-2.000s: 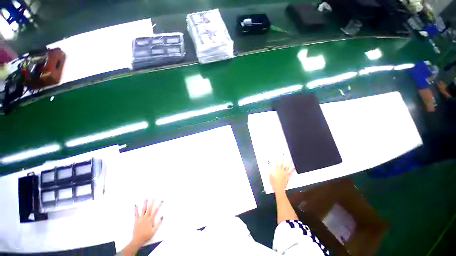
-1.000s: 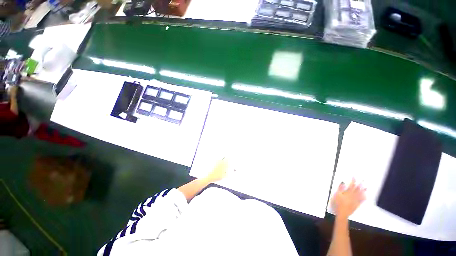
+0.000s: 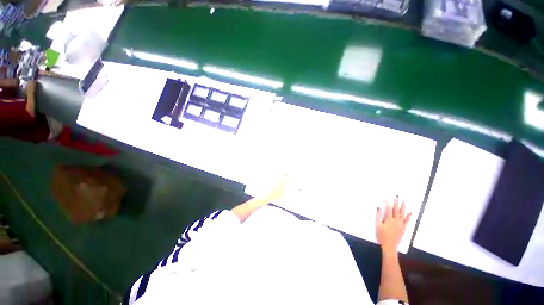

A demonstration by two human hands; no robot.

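A white bench sheet (image 3: 352, 161) lies flat in front of me. My left hand (image 3: 278, 189) rests at its near left edge; glare washes out the fingers. My right hand (image 3: 392, 225) lies flat on its near right part, fingers spread, holding nothing. A second white sheet (image 3: 137, 125) lies to the left and bears a compartment tray (image 3: 216, 108) and a small black box (image 3: 171, 101) side by side. A third white sheet (image 3: 448, 196) lies to the right, with a black foam sheet (image 3: 512, 205) on it.
Stacked trays (image 3: 454, 21) and a black object (image 3: 514, 22) stand on the far bench. A brown carton (image 3: 89, 192) is on the green floor at left. A person's arm (image 3: 31, 98) and red clothing show at the far left. A dark brown shape is below the bench at right.
My right hand has moved left from the right sheet onto the middle one. My left hand stays near the middle sheet's left edge. The view has turned left.
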